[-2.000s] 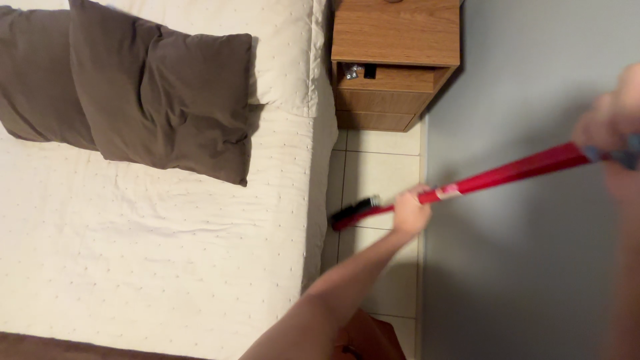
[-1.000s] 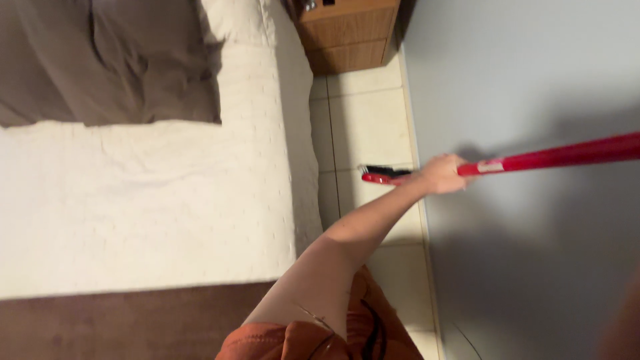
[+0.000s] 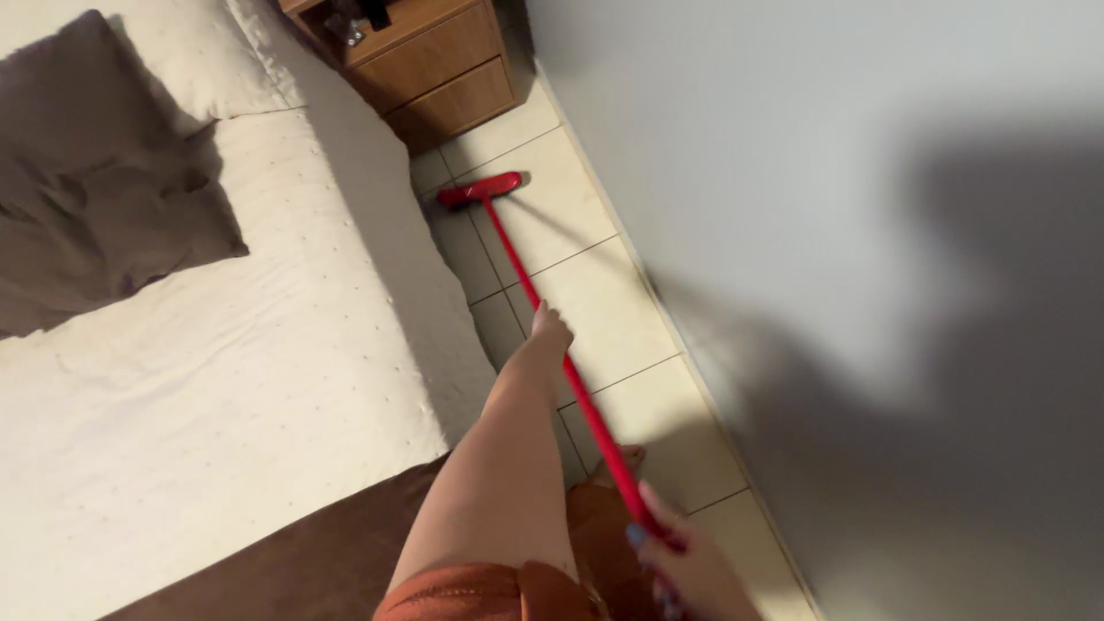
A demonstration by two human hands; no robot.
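A red broom [image 3: 592,412] slants across the tiled floor, its red head [image 3: 479,189] down on the tiles between the bed and the wall, near the nightstand. My left hand [image 3: 552,329] grips the handle around its middle, with the arm stretched forward. Close to the handle's upper end, at the lower part of the view, my right hand [image 3: 673,543] is closed around it. The broom's bristles are mostly hidden under the head.
On the left is a bed [image 3: 345,362] with a white cover, dark pillow [image 3: 95,181] and brown cloth [image 3: 302,552]. A wooden nightstand [image 3: 440,78] stands ahead. The grey wall [image 3: 776,172] bounds the right side. My bare foot [image 3: 634,455] shows beside the handle.
The broom head, earlier lifted with its black bristles showing, is now down on the tiles nearer the nightstand. The handle has swung from pointing right to pointing back toward me. The view has turned.
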